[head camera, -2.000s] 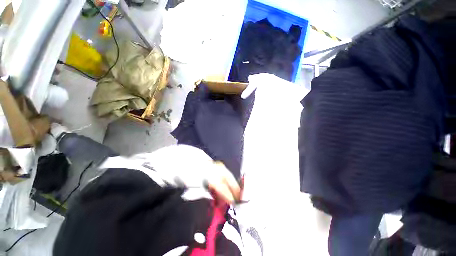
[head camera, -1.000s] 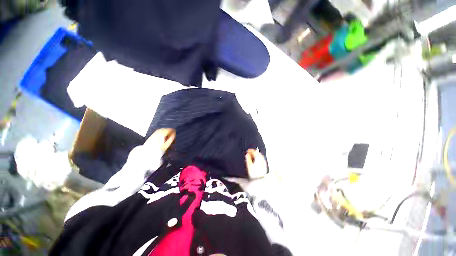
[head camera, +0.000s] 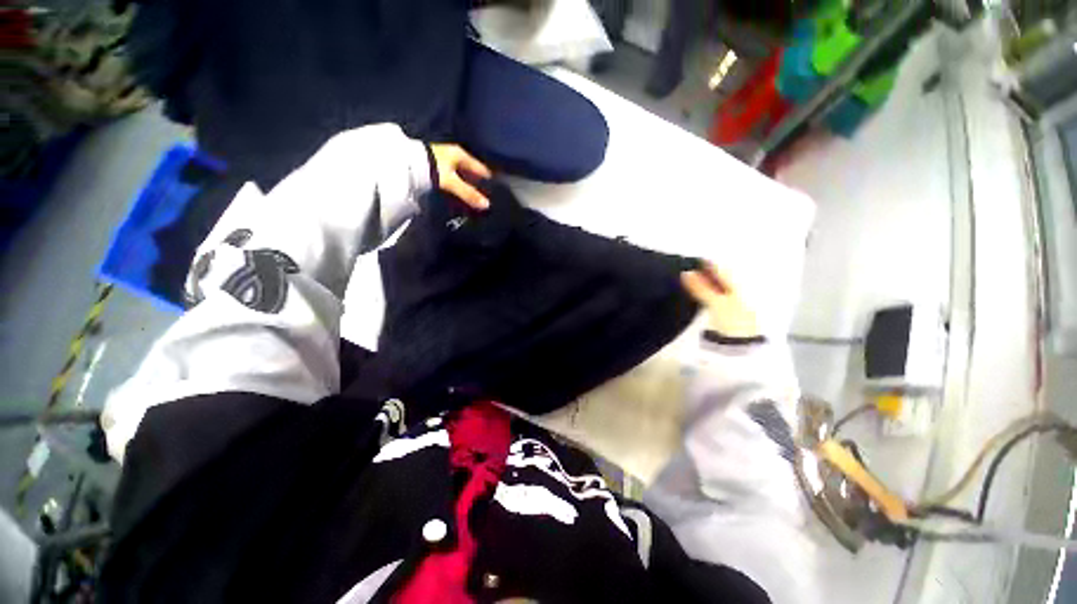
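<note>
Dark shorts (head camera: 520, 307) lie spread on the white-covered table in front of me, with a small pale logo near their upper left part. My left hand (head camera: 458, 177) is at their upper left edge, fingers slightly apart; I cannot tell if it grips the cloth. My right hand (head camera: 718, 297) holds their right corner at the fingertips and is a little blurred. The steam iron (head camera: 827, 481) with its orange handle is parked at the right, beside my right sleeve and away from both hands.
A navy padded board (head camera: 537, 116) sticks out beyond the shorts, with a dark stack of garments (head camera: 307, 71) over it. A blue crate (head camera: 142, 242) stands on the floor at left. A black-and-white box (head camera: 903, 345) and cables are at right. Green and red items are at the back.
The shorts have moved from close to my body to spread wider across the table. My left hand has moved up to their far edge, and my right hand has moved up and right.
</note>
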